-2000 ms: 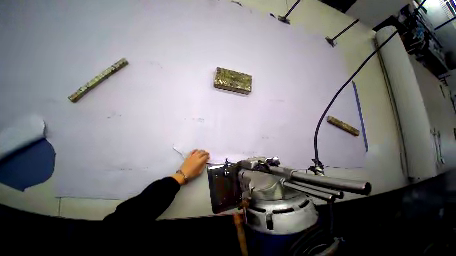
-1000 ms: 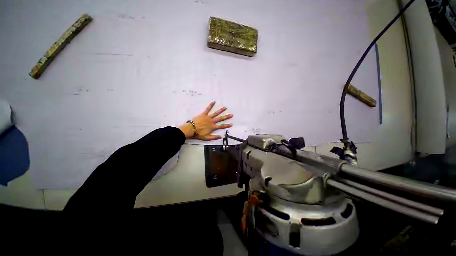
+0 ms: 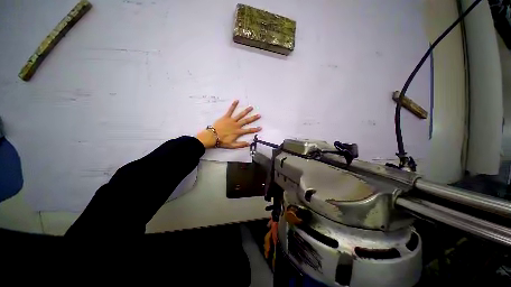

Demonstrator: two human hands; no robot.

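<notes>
The straight-knife cutting machine (image 3: 336, 196) stands at the lower right, its worn grey metal body over the table edge. Its dark base plate (image 3: 245, 179) lies at the near edge of the white-lilac paper marker (image 3: 157, 73). My left hand (image 3: 231, 130) lies flat on the paper with fingers spread, just left of the machine's front, holding nothing. Thin printed lines show on the paper. My right hand is not in view.
A block weight (image 3: 264, 29) lies on the paper at the top. Bar weights lie at the upper left (image 3: 55, 40) and right (image 3: 410, 105). Blue fabric (image 3: 10, 171) shows at the left edge. A black power cable (image 3: 417, 70) arches up at the right. A white roll (image 3: 483, 84) lies far right.
My left hand was bunched at the paper's edge, then spread flat on it. The machine appears larger and farther right. The view has moved closer, and the weights appear higher.
</notes>
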